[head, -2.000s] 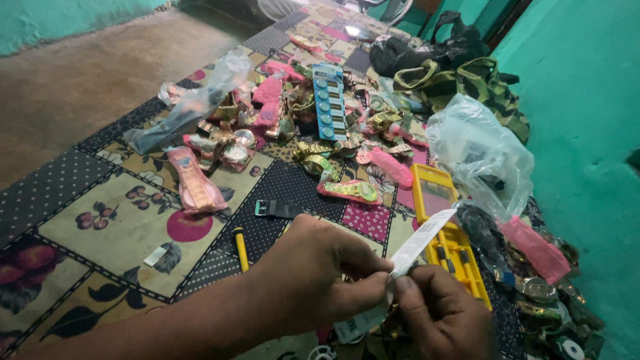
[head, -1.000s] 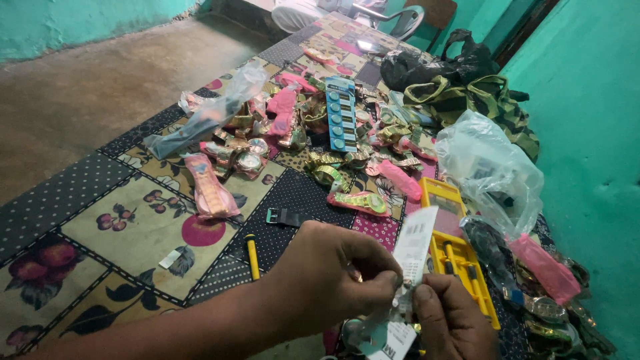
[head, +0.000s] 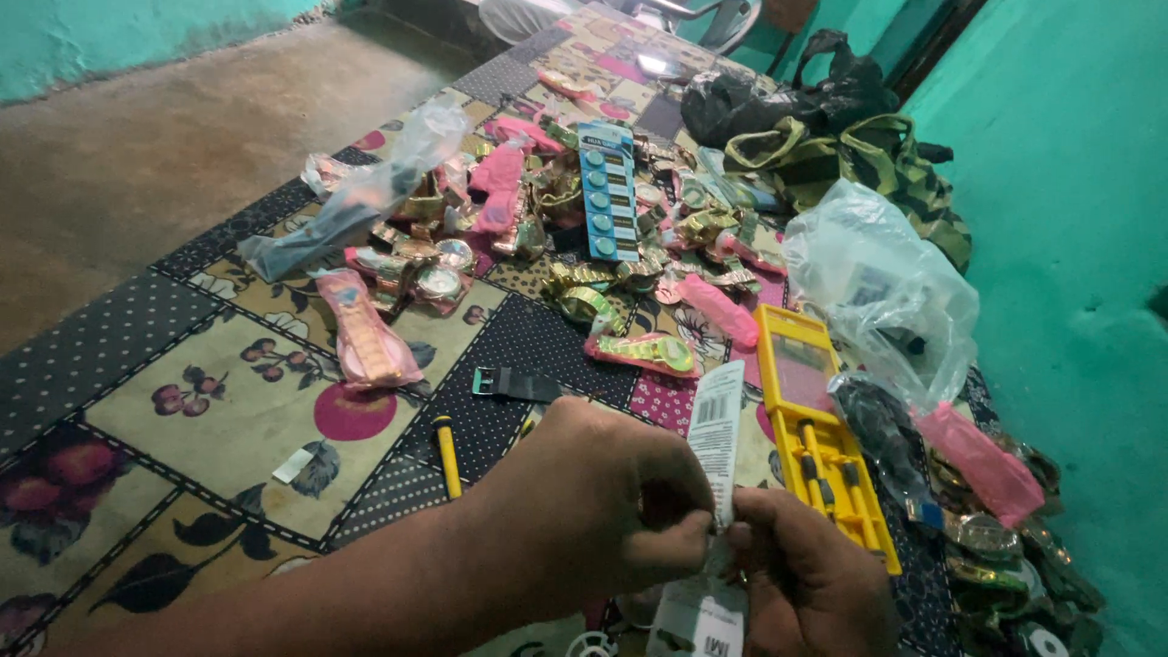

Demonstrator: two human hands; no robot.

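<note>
Low in the head view, both hands meet on a narrow white printed card (head: 716,429), which bears a barcode. My left hand (head: 593,502) pinches it from the left, with thumb and fingers together. My right hand (head: 808,575) grips its right edge; whatever small part lies between the fingertips is mostly hidden. A black watch strap (head: 516,384) with a buckle and a yellow screwdriver (head: 448,456) lie beyond my left forearm. Right of the card is an open yellow plastic case (head: 798,365) of small screwdrivers. A blue blister card of button cells (head: 607,192) rests on piled wristwatches.
Wrapped metal wristwatches (head: 370,333) lie over the patterned tablecloth (head: 219,392). A clear plastic bag (head: 881,283), a camouflage cloth bag (head: 849,173) and a black plastic bag (head: 821,96) line the right side by the green wall. More watches (head: 1004,566) are heaped at lower right.
The white card stood tilted to the right two seconds ago and is now more upright between my hands. Both hands stay on it.
</note>
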